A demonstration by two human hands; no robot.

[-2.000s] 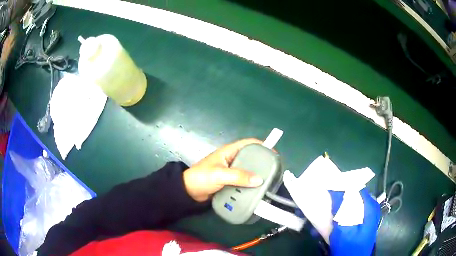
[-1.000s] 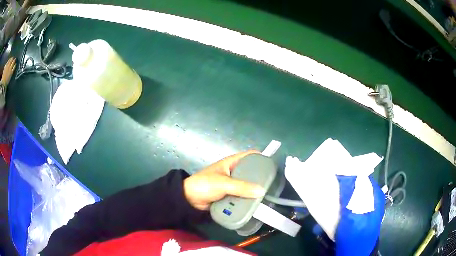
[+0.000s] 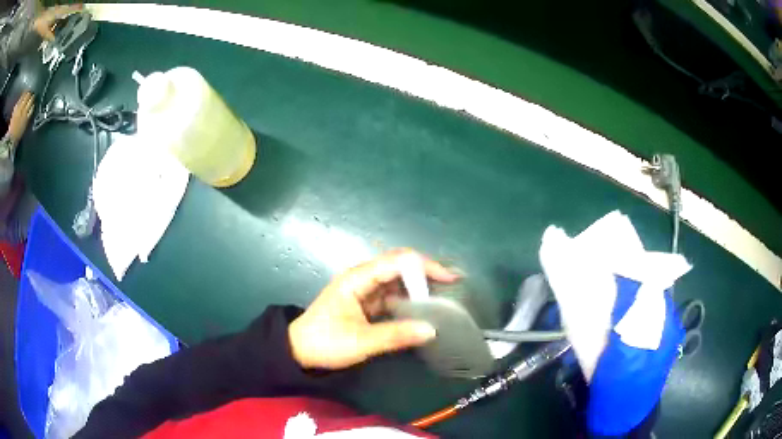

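My bare left hand grips a grey power strip between thumb and fingers; the unit is blurred and tilted. A pale flat strip shows at the fingers, and another pale strip lies to the unit's right. A grey power cord runs right from the unit to my right hand. My right hand, in a blue glove, holds a white cloth; its fingers are mostly hidden behind the cloth. The mains plug rests at the white rail, its cord running down behind the glove.
A bottle of yellowish liquid stands upper left beside white folded cloths. Corded units lie beyond. A blue bin holds clear plastic bags. A metal air tool with orange hose lies at the near edge. Another person's hand shows far left.
The power strip has turned in my left hand, so its USB face no longer shows. My gloved right hand and cloth have moved right, away from the unit. More of the air tool shows.
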